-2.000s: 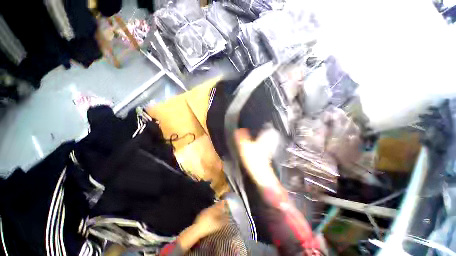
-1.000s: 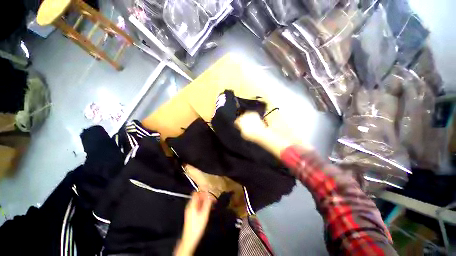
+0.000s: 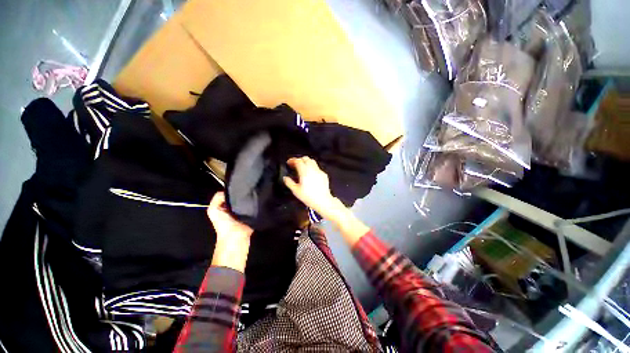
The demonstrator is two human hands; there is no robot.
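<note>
A black garment lies over the cardboard, its near end held up in both hands. An opening in it shows a dull grey inner side. My left hand grips the near left edge of the opening; its fingertips are partly hidden by cloth. My right hand holds the black cloth at the right of the opening, with thumb and fingers on the fabric. A pile of black garments with white stripes lies to the left, a thin white line across its top.
Clear polybags with brown garments stand on the floor at the right. A pale blue-green metal frame with white strips is at the lower right. A pinkish scrap lies on the grey floor at the upper left.
The right hand has come back from the far end of the garment towards the left hand. Both hands now hold it, and the grey inside shows. The view has shifted closer.
</note>
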